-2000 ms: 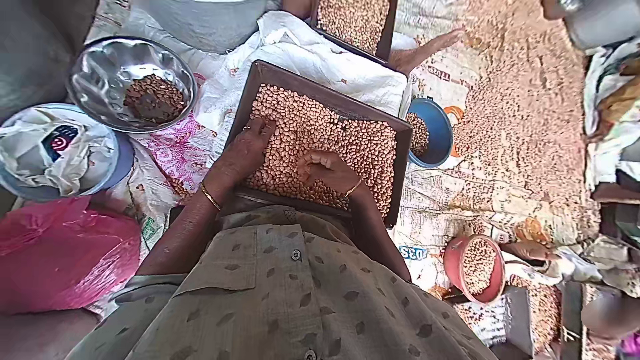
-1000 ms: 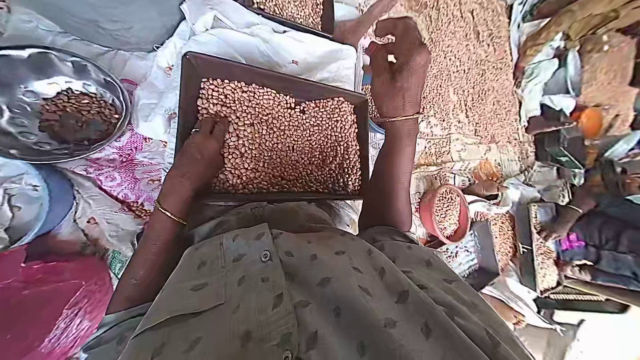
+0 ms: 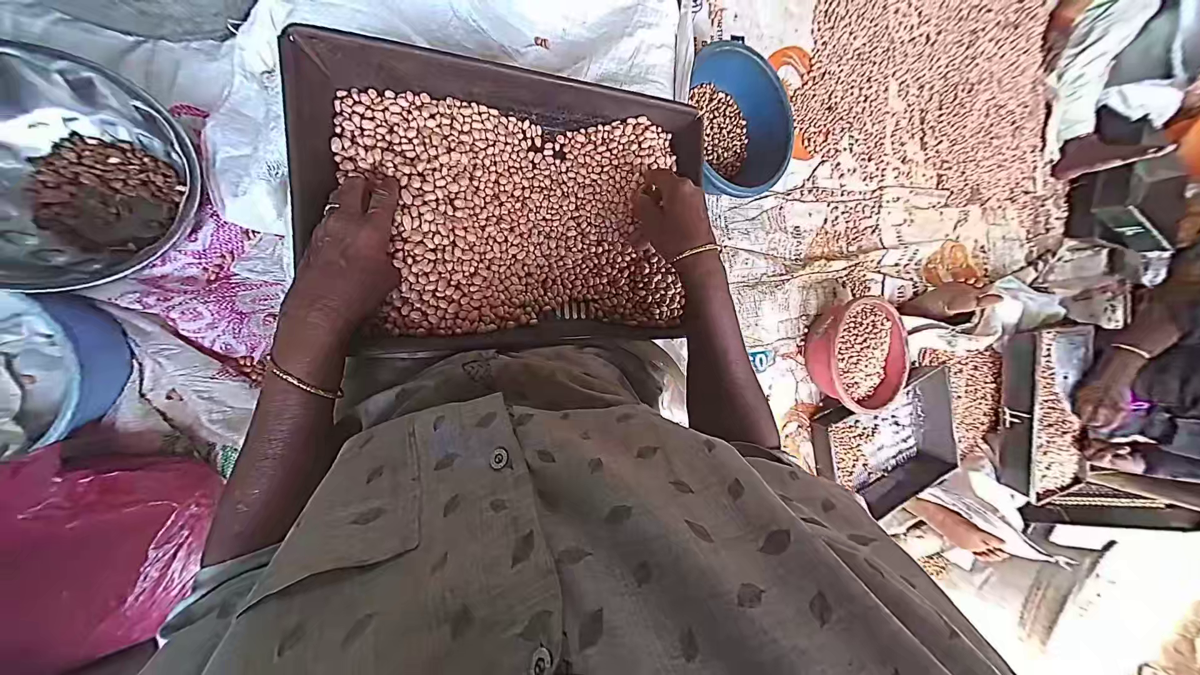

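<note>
A dark rectangular tray (image 3: 305, 122) lies in front of my body, covered with pinkish-brown shelled nuts or beans (image 3: 506, 206), probably peanuts. My left hand (image 3: 352, 244) rests on them at the tray's left side, fingers bent down into the layer. At the right side my right hand (image 3: 673, 214) has its fingertips curled together over the nuts; whether a nut is between them cannot be told. Small patches of the tray's slotted bottom show near its upper and lower edges. A bangle circles each wrist.
A steel bowl (image 3: 108, 202) with darker pieces is at left, above a blue tub (image 3: 98, 361) and pink plastic (image 3: 94, 553). Right of the tray are a blue bowl (image 3: 764, 117) and a red bucket (image 3: 825, 352), both holding nuts. A co-worker's hand (image 3: 1111, 389) is beside another tray (image 3: 1017, 412).
My right hand has come back from beyond the tray's upper right corner down onto the nuts. My left hand stays at the left side of the tray.
</note>
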